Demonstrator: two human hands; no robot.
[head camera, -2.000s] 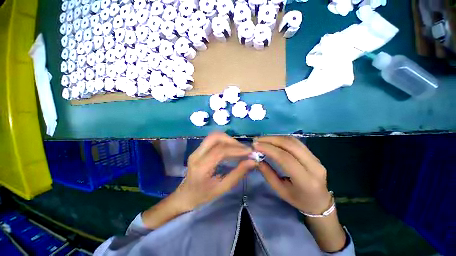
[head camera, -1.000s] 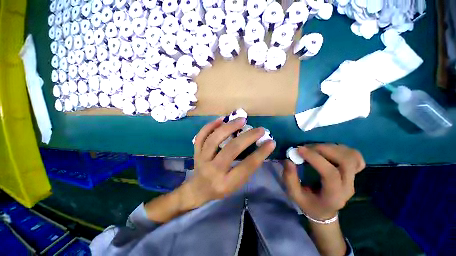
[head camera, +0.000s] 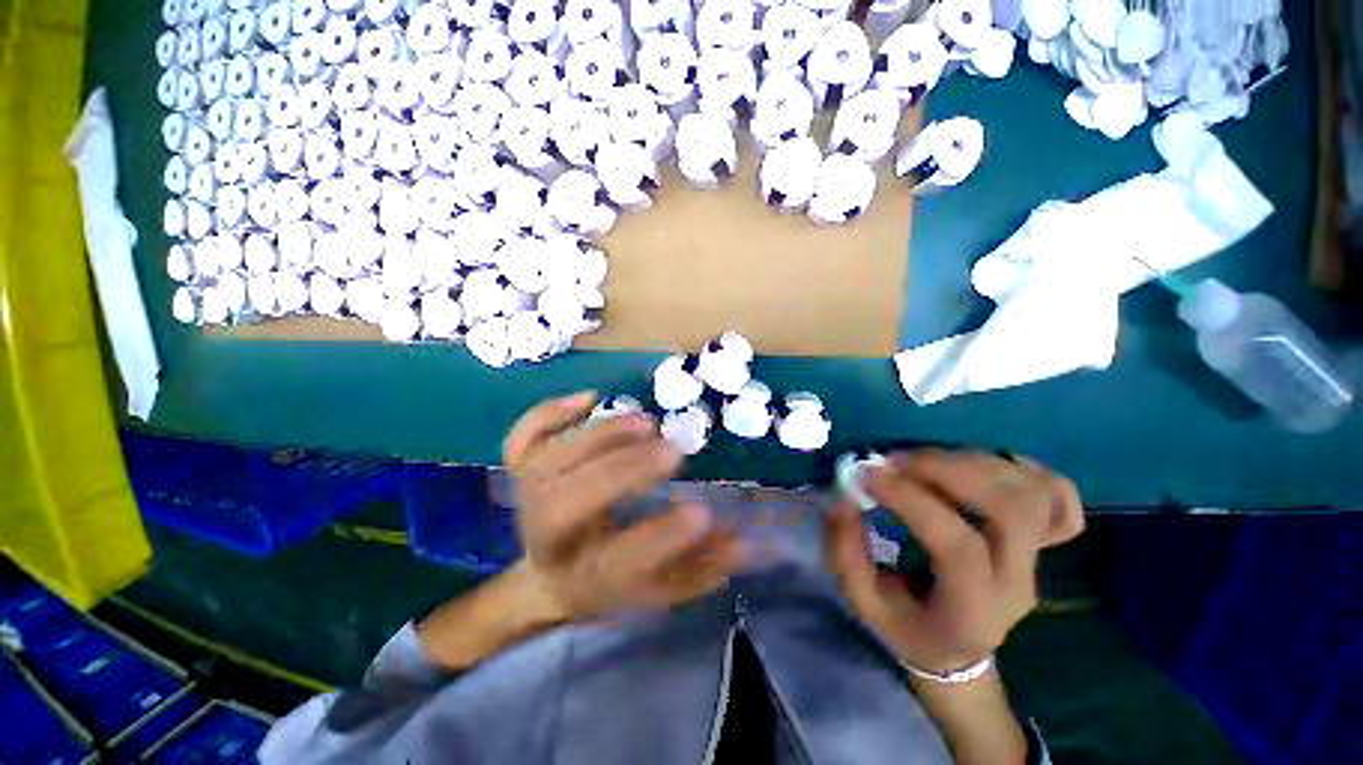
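Several small white-topped cylindrical units (head camera: 748, 410) stand in a loose group near the green bench's front edge. My left hand (head camera: 613, 508) is blurred at the left of this group. Its fingers partly cover one unit (head camera: 616, 407), and I cannot tell whether they grip it or anything else. My right hand (head camera: 957, 546) is at the bench edge, right of the group, and pinches a small white cap (head camera: 860, 477) between thumb and fingers. Dense rows of units (head camera: 449, 180) stand upright on a brown cardboard sheet (head camera: 762, 277) behind.
A crumpled white cloth (head camera: 1069, 292) lies right of the cardboard, with a clear squeeze bottle (head camera: 1271, 359) beside it. A pile of white caps (head camera: 1151, 53) is at the back right. A white strip (head camera: 117, 269) and yellow tray (head camera: 60, 329) are at left; blue crates (head camera: 239, 486) are below.
My hands, together two seconds ago, are apart. Since one second ago my left hand has drawn back left from over the group, uncovering units. My right hand stays near the edge with the white cap.
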